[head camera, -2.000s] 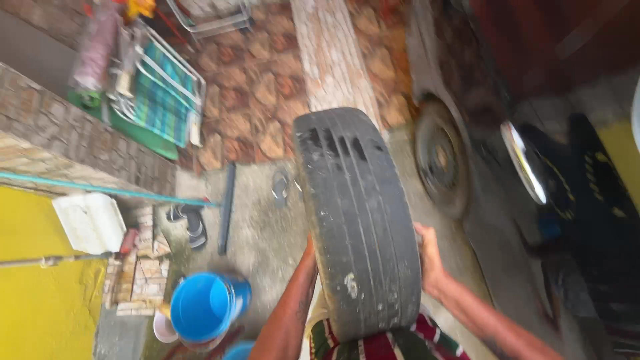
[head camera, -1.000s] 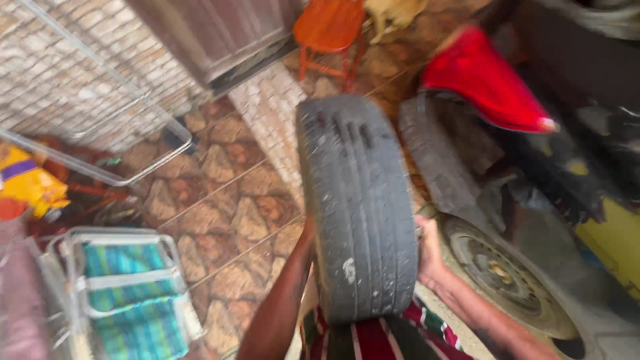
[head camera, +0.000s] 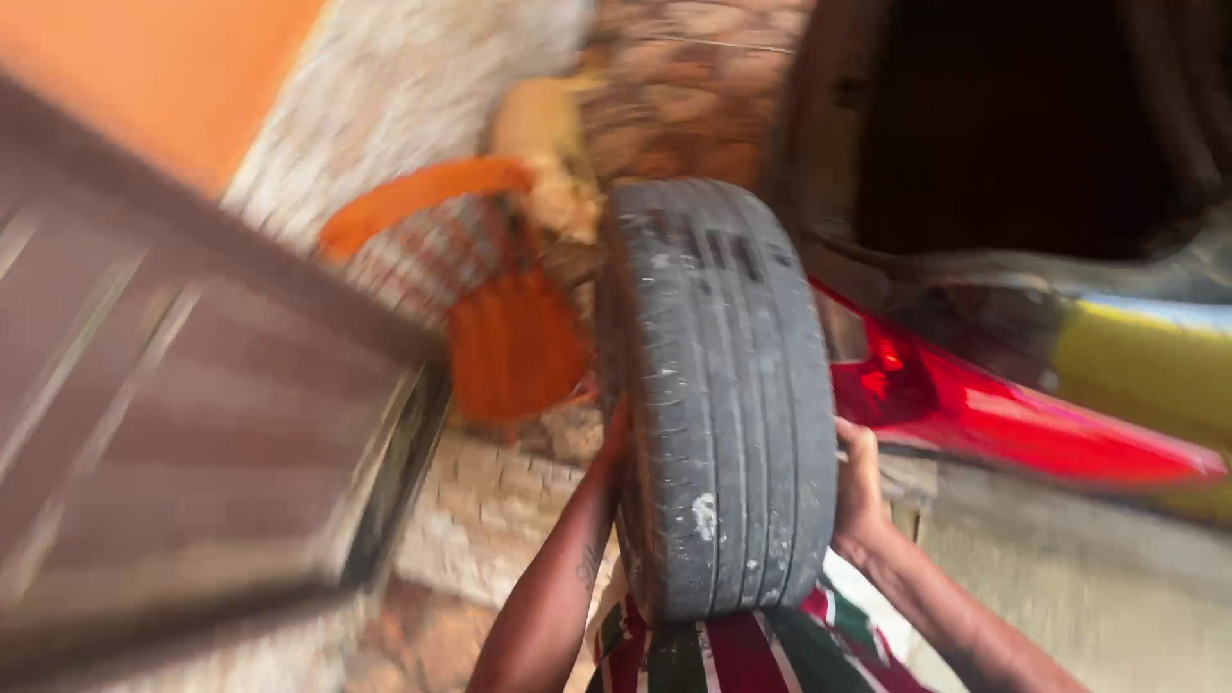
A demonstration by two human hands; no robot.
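A worn black rubber tire (head camera: pixel 722 404) stands upright between my hands, its grooved tread facing me and its lower end against my striped shirt. White specks and scuffs mark the tread. My left hand (head camera: pixel 619 433) holds the tire's left side, with most of its fingers hidden behind the sidewall. On the other side, my right hand (head camera: pixel 859 481) presses against the tire, its fingers partly out of sight.
An orange wooden chair (head camera: pixel 520 346) stands left of the tire, with a tan dog (head camera: pixel 549 144) just behind it. A brown door (head camera: pixel 183 414) fills the left. At right is a red car light (head camera: pixel 962 414) beside a dark opening in the car.
The view has swung far round, from the folded chairs and blue bucket to the door, orange chair and dog. The tire remains between both my hands.
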